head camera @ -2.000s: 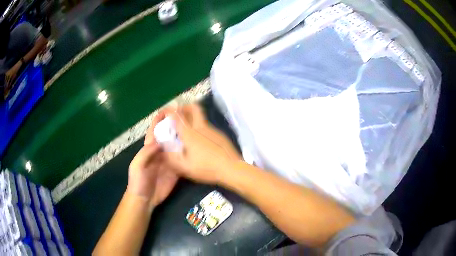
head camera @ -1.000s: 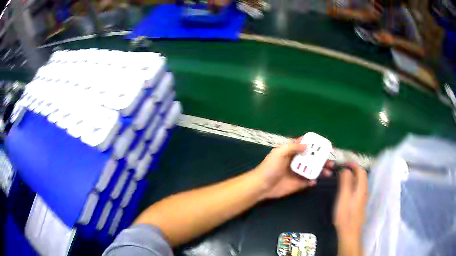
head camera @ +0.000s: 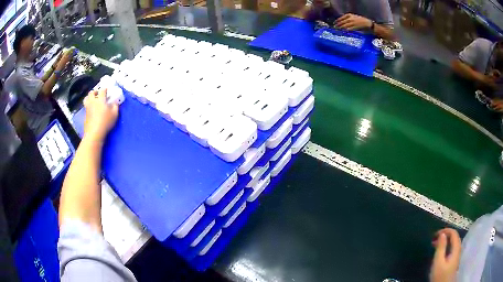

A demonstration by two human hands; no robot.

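Note:
My left hand is at the far left corner of the stack, its fingers on a white closed adapter at the end of a row. Beside it, rows of closed adapters lie slots up on the top blue divider sheet. My right hand is low at the right edge, partly cut off, fingers curled; whether it holds anything is unclear. A small light piece barely shows at the bottom edge, mostly cut off.
More adapter layers and blue sheets form the stack below. The green conveyor runs behind, with its speckled rail along the dark bench. The clear plastic liner is at the right edge. People work across the belt and at far left.
The view has swung left to the stack. My left hand has carried the adapter from above the bench to the stack's far left corner. My right hand is apart from it, near the liner.

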